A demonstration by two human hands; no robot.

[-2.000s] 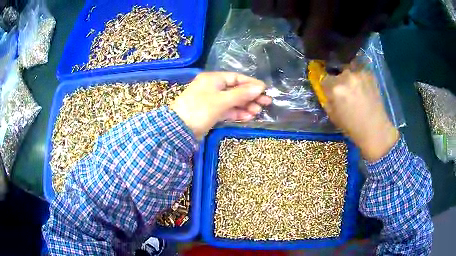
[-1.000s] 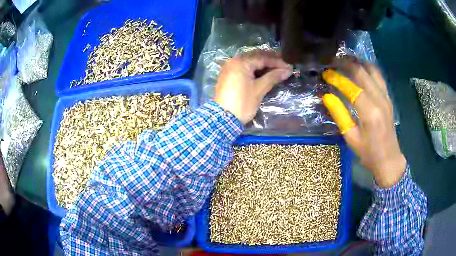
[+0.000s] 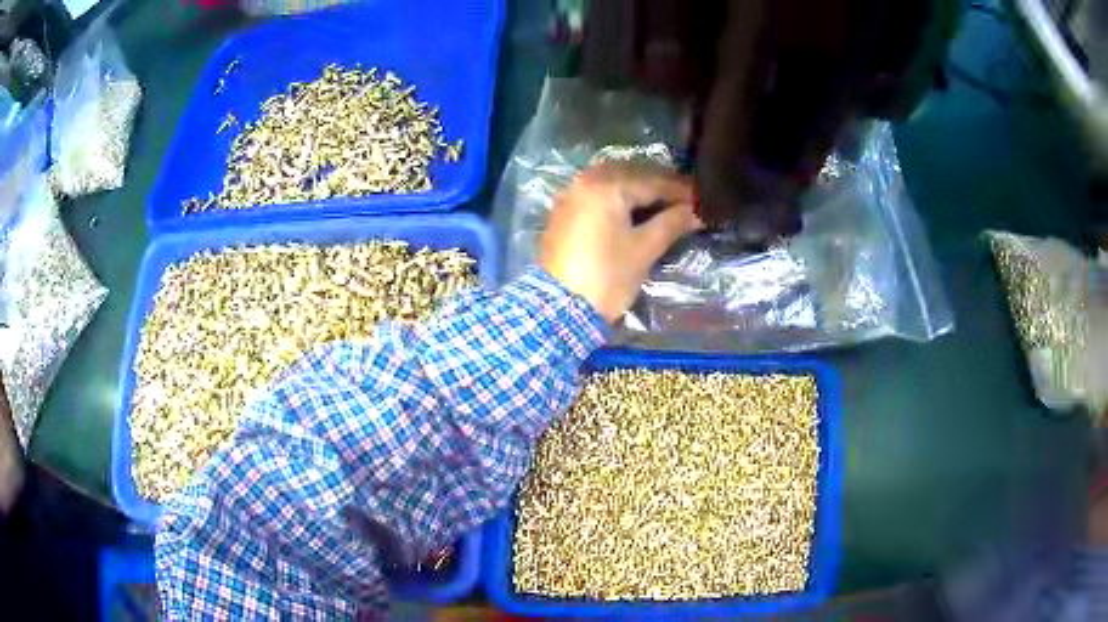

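Note:
My left hand (image 3: 614, 237) is bare, with thumb and fingers pinched together at the dark, blurred machine (image 3: 759, 109), above a clear plastic bag (image 3: 838, 298). Its fingertips meet the machine's lower part, and whether a small piece is between them is hidden. My right hand is not visible; only a faint blur shows at the lower right edge. A blue tray (image 3: 831, 486) of fine brass-coloured pieces (image 3: 668, 486) lies nearest me. A larger blue tray (image 3: 128, 365) of coarser pieces (image 3: 231, 352) lies to its left, partly under my checked sleeve (image 3: 389, 425).
An upper-left blue tray (image 3: 468, 109) holds a loose pile of metal pieces (image 3: 334, 140). Clear bags of small pieces lie at the left edge (image 3: 43, 316) and the right edge (image 3: 1051, 322). The bench top (image 3: 923, 474) is dark green.
My right hand, with yellow finger covers, has left the machine and gone out of clear view. My left hand moved up and right to the machine from beside the bag, then stayed there.

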